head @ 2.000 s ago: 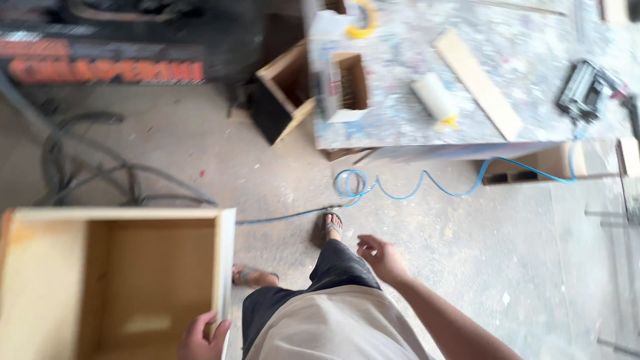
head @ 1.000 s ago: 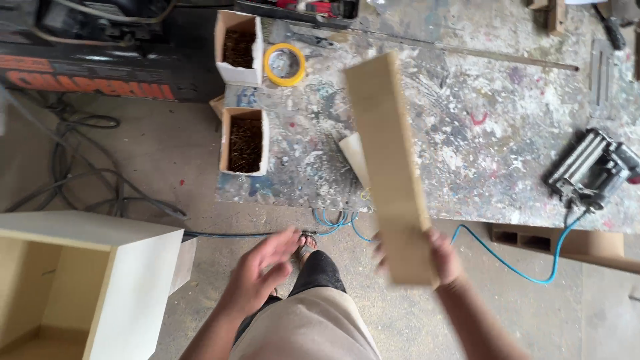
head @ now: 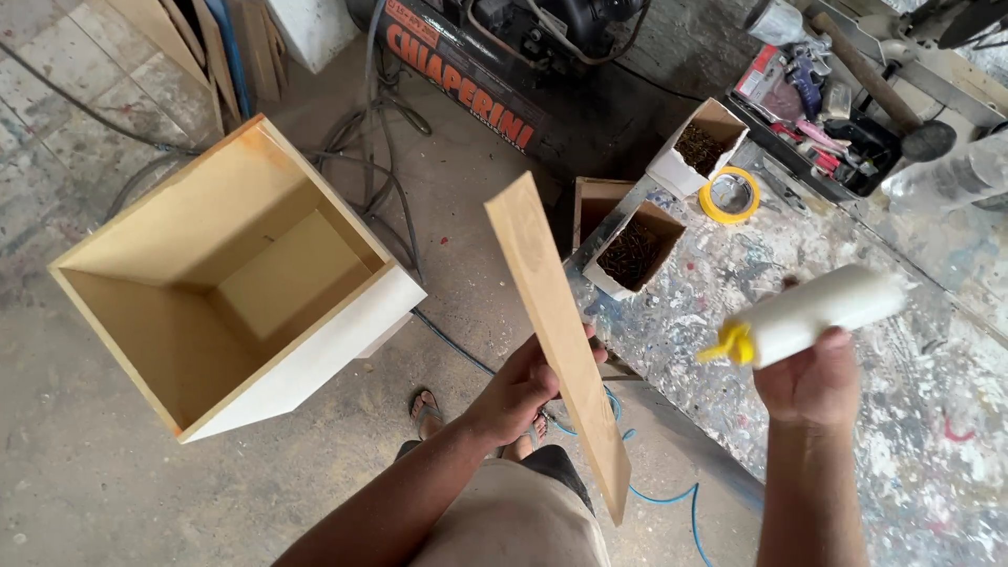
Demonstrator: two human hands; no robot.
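Note:
Near the middle of the view, my left hand (head: pixel 524 386) grips a narrow wooden board (head: pixel 561 331) by its edge, the board slanting from upper left to lower right. My right hand (head: pixel 811 378) is closed around a white plastic glue bottle (head: pixel 827 311) with a yellow nozzle cap that points left, held above the paint-stained workbench (head: pixel 890 465). An open wooden box (head: pixel 386 272) with a white outer side stands at the left, apart from both hands.
Two cartons of screws (head: pixel 683 191) (head: pixel 598 272) and a yellow tape roll (head: pixel 702 206) sit at the bench's corner. Behind them lie a tool tray (head: pixel 835 185) and a rubber mallet (head: pixel 929 142). An air compressor (head: pixel 465 79) and dark hoses (head: pixel 402 181) occupy the floor beyond; a blue hose (head: pixel 665 500) runs below.
The board has passed from my right hand to my left. My right hand has taken hold of the glue bottle, which lay on the bench earlier. The view has swung left.

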